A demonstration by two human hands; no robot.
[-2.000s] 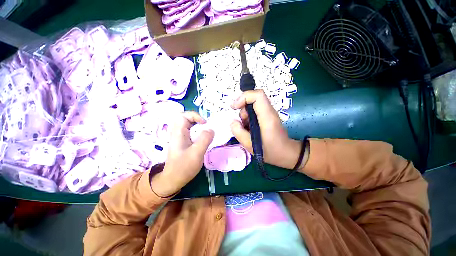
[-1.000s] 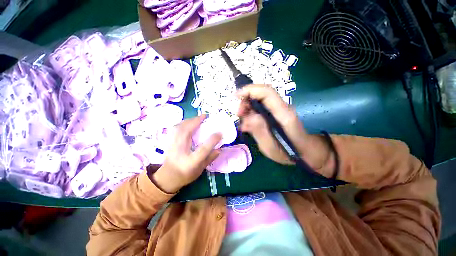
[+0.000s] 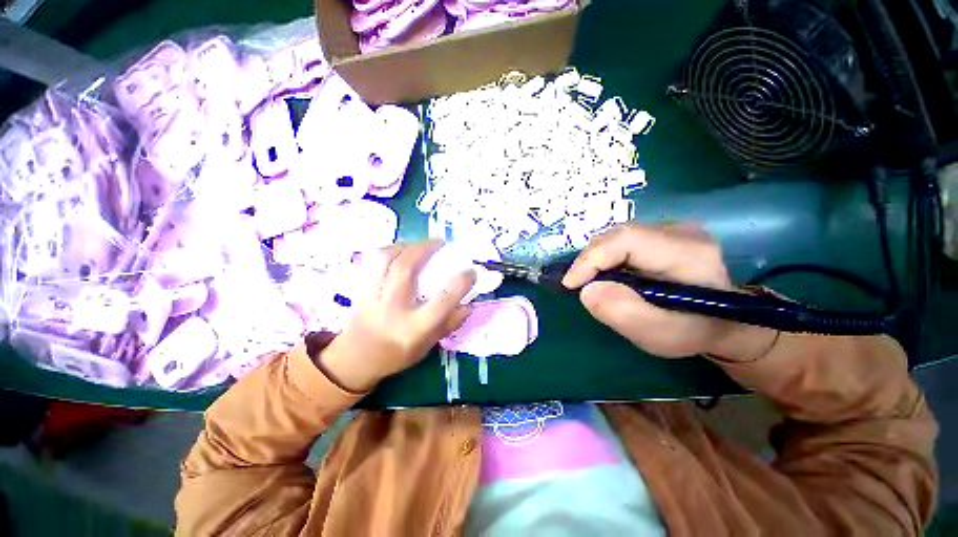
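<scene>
My left hand [image 3: 397, 313] holds a pale pink plastic shell [image 3: 455, 270] between thumb and fingers, over the bench edge side of the pale heap. My right hand [image 3: 664, 291] grips a black soldering iron [image 3: 725, 303], held nearly level. Its metal tip points left and reaches the right side of the held shell; glare hides whether it touches. Another pink shell [image 3: 502, 326] lies on the bench just below the held one. Small pale inserts [image 3: 530, 157] lie heaped beyond my hands.
Loose pink shells [image 3: 278, 205] and a clear bag of shells [image 3: 74, 241] cover the left. A brown box [image 3: 452, 65] holding shells stands beyond the heap. A black fan [image 3: 754, 97] and cables are at right. Translucent strips [image 3: 452, 376] lie near the front edge.
The iron has swung from pointing away over the heap to pointing left, its tip now at the held shell. My right hand has moved right. My left hand still holds the shell.
</scene>
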